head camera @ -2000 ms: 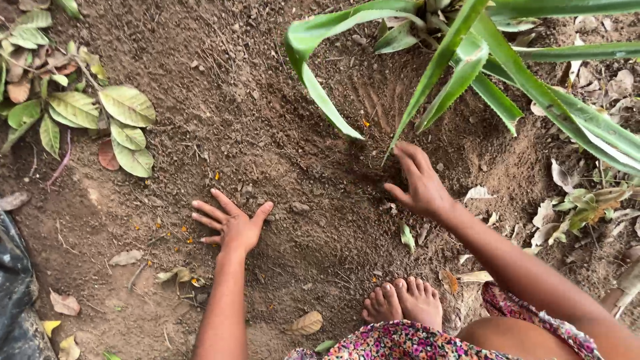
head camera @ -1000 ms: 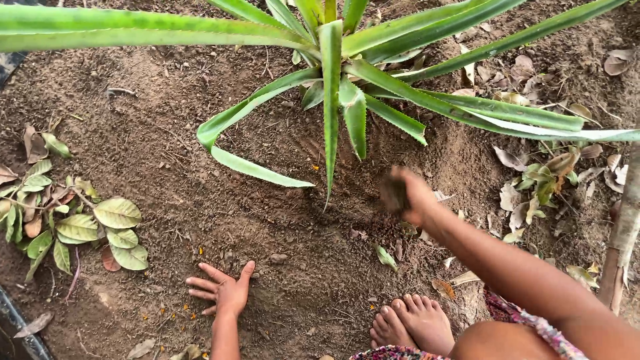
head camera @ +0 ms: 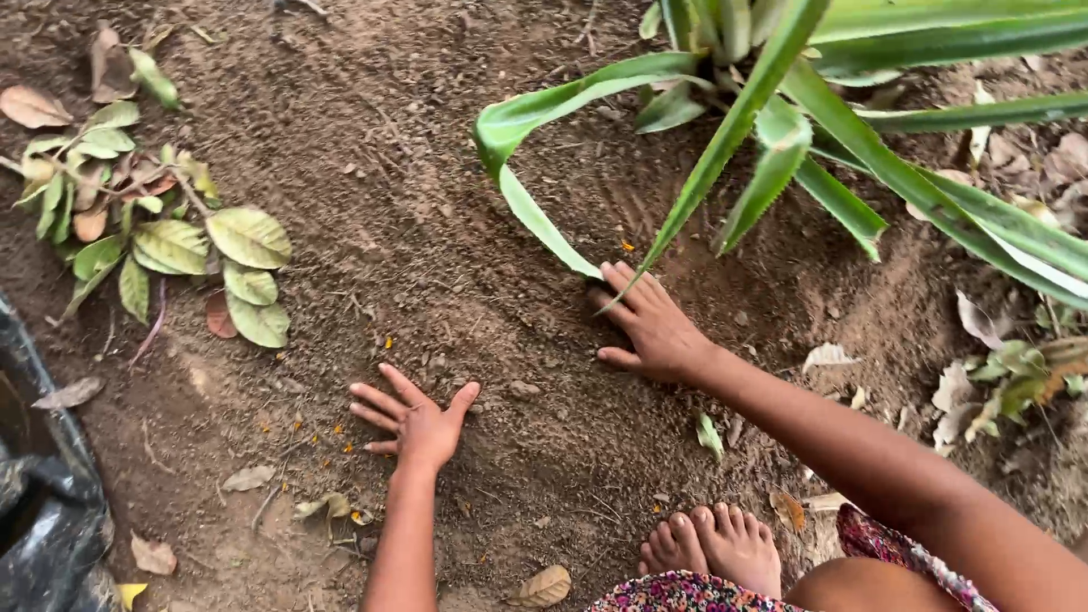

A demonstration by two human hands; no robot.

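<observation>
My left hand (head camera: 422,422) rests on the brown soil (head camera: 476,306) with its fingers spread and nothing in it. Small orange bits lie on the ground around it. To the upper right, my right hand (head camera: 654,327) is on the soil, fingers slightly parted and holding nothing that shows. The tips of two long green leaves of a spiny-edged plant (head camera: 765,127) reach to its fingers, one of them crossing in front. Whether the hand touches them, I cannot tell.
A cut leafy branch (head camera: 170,242) lies at the upper left. Black plastic sheeting (head camera: 51,527) is at the lower left edge. My bare feet (head camera: 714,544) are at the bottom, with dry leaves (head camera: 977,399) to the right.
My right hand, blurred and beside the plant's leaf tips one second ago, is now flat on the soil at those tips. My left hand stays spread on the ground. The view has shifted.
</observation>
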